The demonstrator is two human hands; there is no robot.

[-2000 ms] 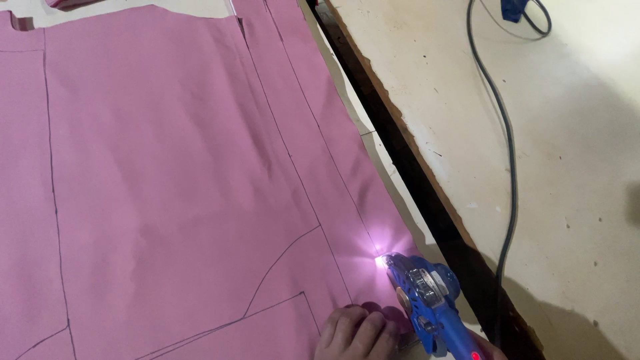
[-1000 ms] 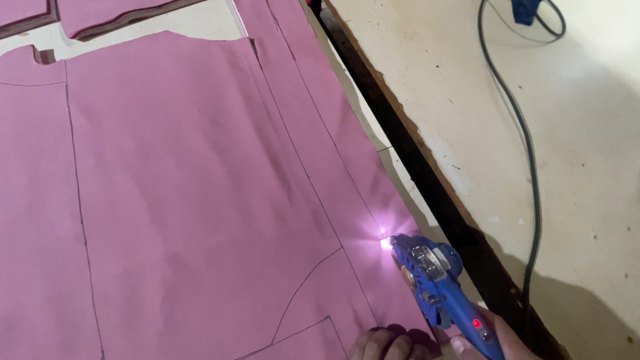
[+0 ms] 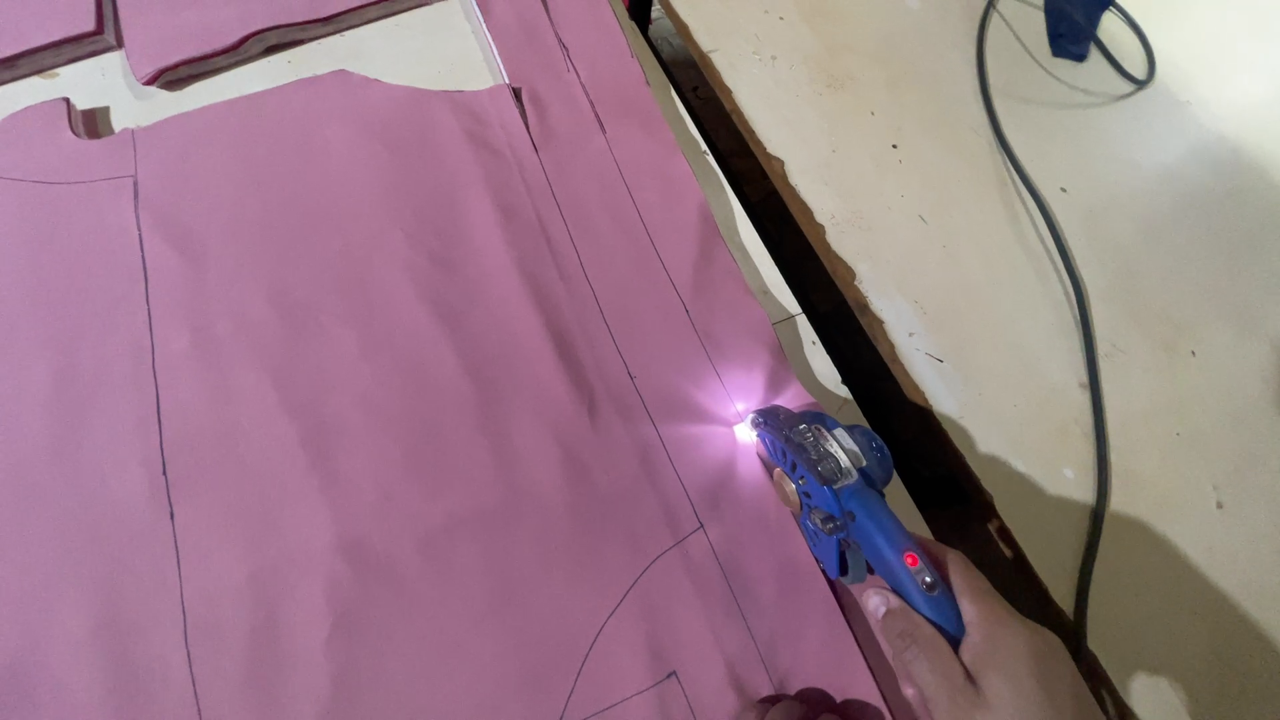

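My right hand (image 3: 985, 640) is closed round the handle of a blue electric rotary fabric cutter (image 3: 840, 490). A red light glows on its handle, and a bright lamp at its front shines on a drawn line on the pink fabric (image 3: 370, 350). The fabric lies in a stack with dark pattern lines, straight and curved. Of my left hand (image 3: 810, 706) only the tops of the fingers show at the bottom edge, resting on the fabric left of the cutter; the rest is out of view.
A dark gap (image 3: 800, 240) runs between the two cream tabletops. On the right tabletop (image 3: 1180, 330) lie a black cable (image 3: 1090, 350) and a blue object (image 3: 1075, 22). Cut stacks of pink fabric (image 3: 230, 30) lie at the top left.
The cutter has moved up along the drawn line, with my right hand now more in view. My left hand shows less than before. The view has shifted.
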